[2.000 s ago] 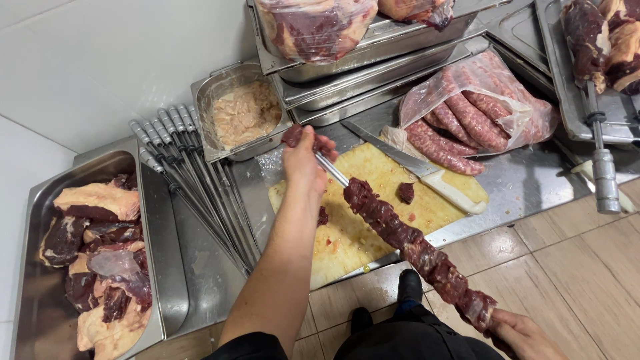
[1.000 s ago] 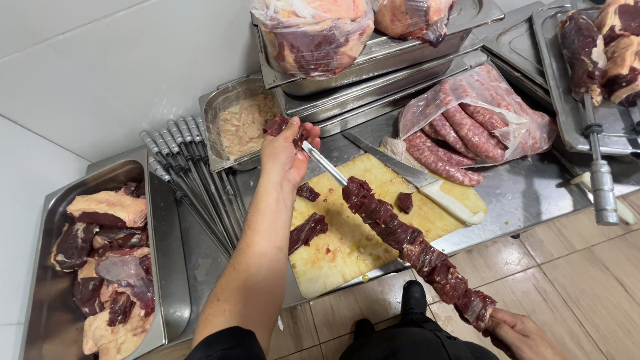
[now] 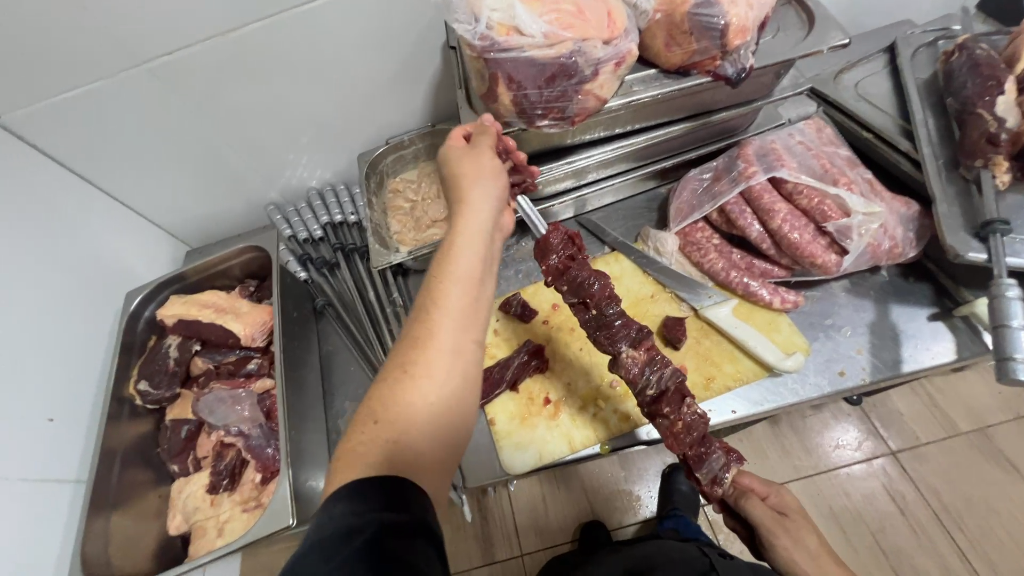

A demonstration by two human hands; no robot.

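Observation:
My left hand (image 3: 480,172) grips a piece of raw red meat (image 3: 518,172) at the upper end of a metal skewer (image 3: 531,216); the skewer's tip is hidden there. Pieces of raw meat (image 3: 632,352) are threaded close together along the skewer, which slants down to the right. My right hand (image 3: 764,516) holds its lower end, just below the last piece; the handle is hidden. Under the skewer lies a yellow cutting board (image 3: 560,428) with a long meat strip (image 3: 516,370) and small meat pieces (image 3: 674,331). A white-handled knife (image 3: 744,328) rests across the board's far right part.
Left stands a deep steel pan (image 3: 276,480) of meat cuts, beside several bare skewers (image 3: 344,272). Behind are a steel container of pale meat (image 3: 416,208), stacked steel pans (image 3: 664,100) with bagged meat (image 3: 552,72), and bagged sausages (image 3: 792,216). A tray (image 3: 944,184) holds skewered meat at right.
My left hand has moved up along the skewer with the meat piece, toward its upper end. My right hand has stayed at the lower end. The long strip on the board was mostly covered by my forearm earlier.

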